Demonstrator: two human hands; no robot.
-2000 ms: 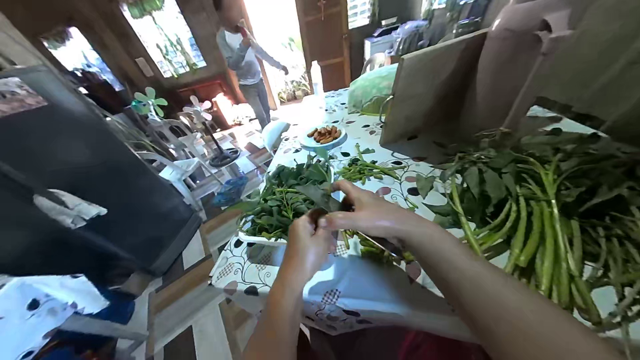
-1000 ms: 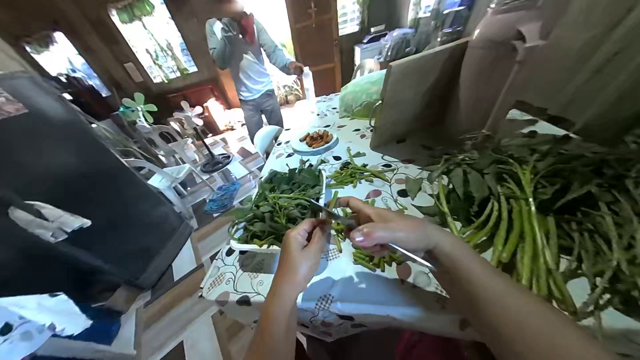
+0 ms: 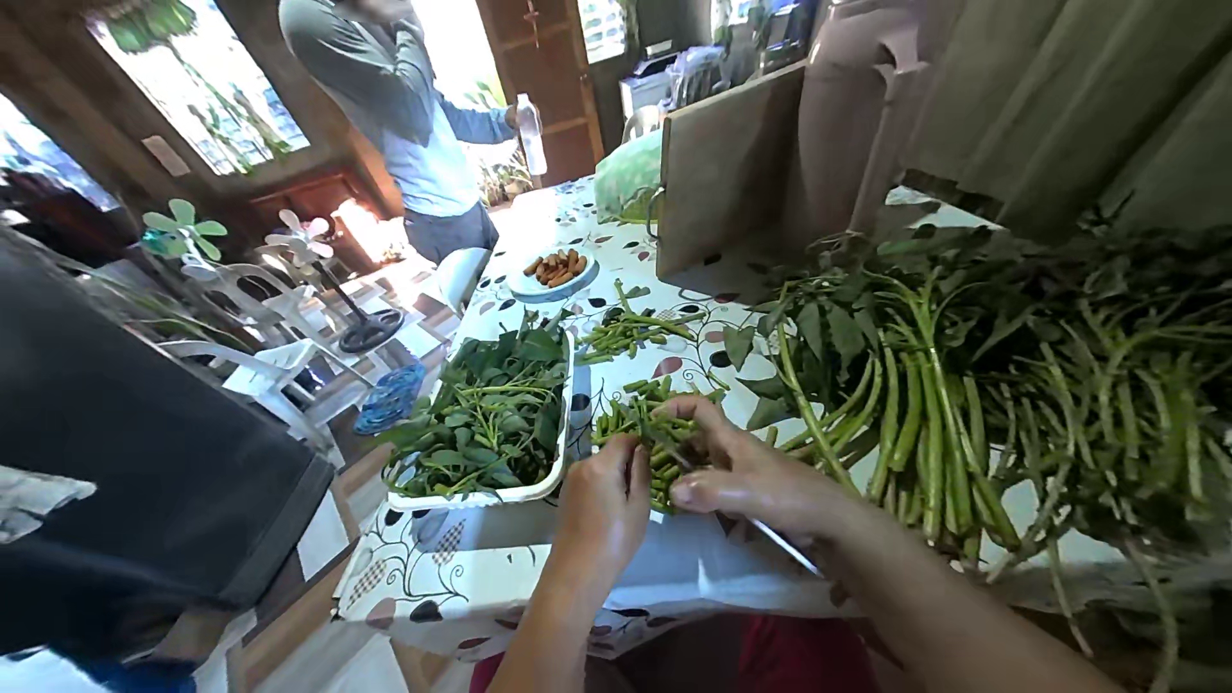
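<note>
My left hand pinches a green leafy stem above a pile of cut green stems. Close beside it, my right hand grips a knife, whose metal part shows below the palm; its other end is hard to make out among the stems. To the left, a white rectangular tray holds picked green leaves. A second small group of cut stems lies behind the pile. Bundles of long-stemmed leafy greens cover the table at the right.
A plate of brown food pieces stands farther back, near a green covered item. An upright brown board is behind the greens. Across the table, a person holds a clear bottle. White plastic chairs and fans stand at left.
Both hands have moved from beside the tray to over the cut-stem pile. The other person has come closer to the table and now holds the bottle up.
</note>
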